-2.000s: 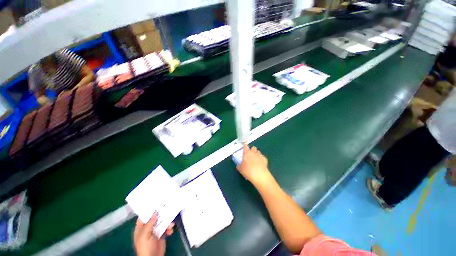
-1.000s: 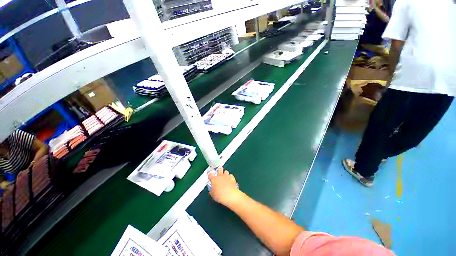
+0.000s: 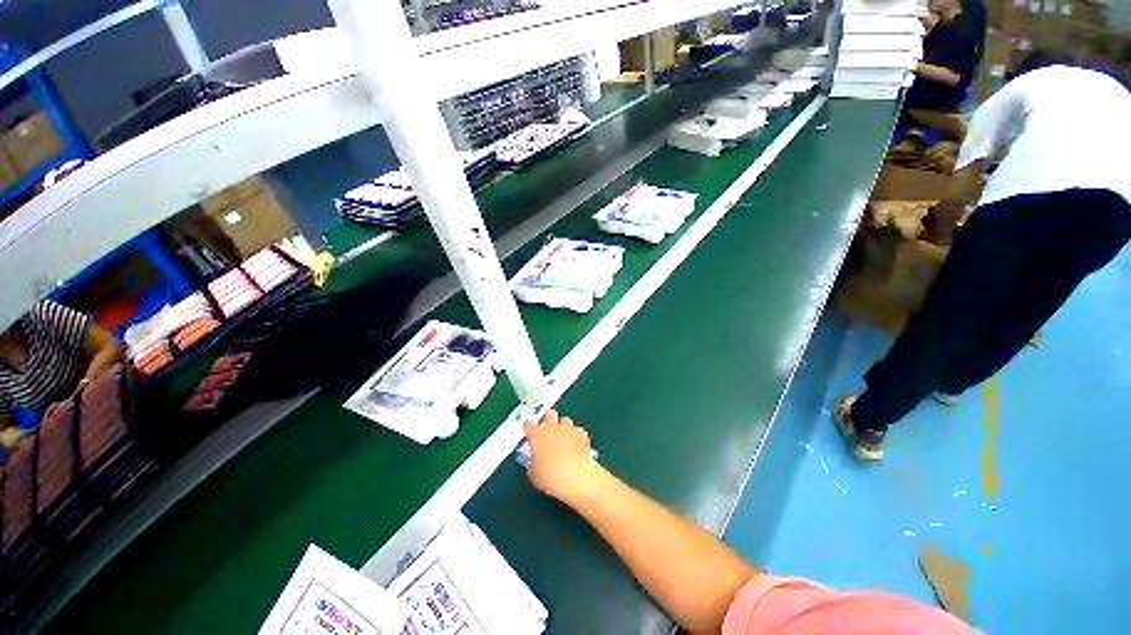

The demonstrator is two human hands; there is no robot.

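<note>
My right hand (image 3: 562,455) rests on the small pile of insert cards (image 3: 527,452) at the foot of the white post; its fingers cover most of the cards, so I cannot tell whether it grips one. A pile of white leaflets (image 3: 478,589) with black and red print lies left of my right arm, against the white rail. Another white leaflet (image 3: 325,599) is tilted at the bottom edge, left of the pile. My left hand is out of the picture below it.
The white post (image 3: 453,236) slants down to the rail. White packing trays (image 3: 428,380) lie on the green belt (image 3: 285,478). Stacked component trays and a seated person are across the line at left. A person in a white shirt (image 3: 1054,137) bends over cartons at right.
The view has swung right and my left hand has left the picture. The trays have shifted slightly up and right. The person at right has bent over. My right hand stays at the card pile.
</note>
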